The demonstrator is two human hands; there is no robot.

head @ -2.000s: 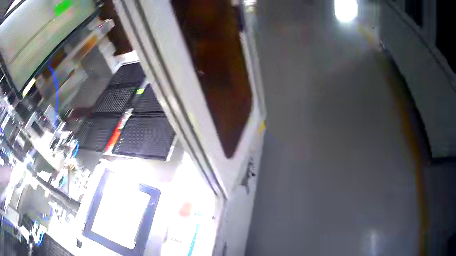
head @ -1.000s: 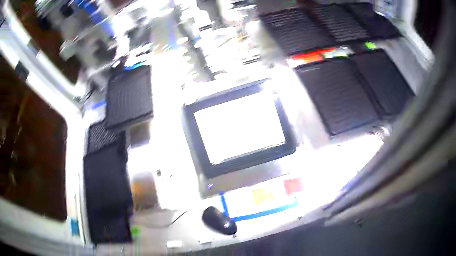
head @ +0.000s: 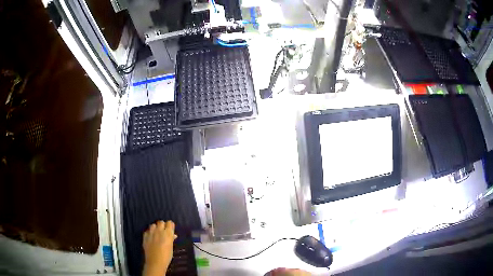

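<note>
My left hand (head: 158,249) is bare and rests over the black component trays at the front left, back of the hand up and fingers bent; whether it grips anything is hidden. The front left tray (head: 157,186) lies partly over another tray with round pockets (head: 154,125). A larger tray with a grid of round pockets (head: 215,83) sits further back, beside them. My right hand (head: 289,271) shows only as a small piece of skin at the bottom edge, right of centre; its fingers cannot be made out.
A touchscreen monitor (head: 354,153) stands right of centre, with a black mouse (head: 313,251) in front of it. A grey metal plate (head: 229,207) lies right of the left trays. More trays (head: 440,132) lie at right. A dark column (head: 331,48) rises behind.
The view has swung from the aisle to the machine deck, and the deck now appears sharper. Both hands have come into view at the bottom, the left one over the left trays.
</note>
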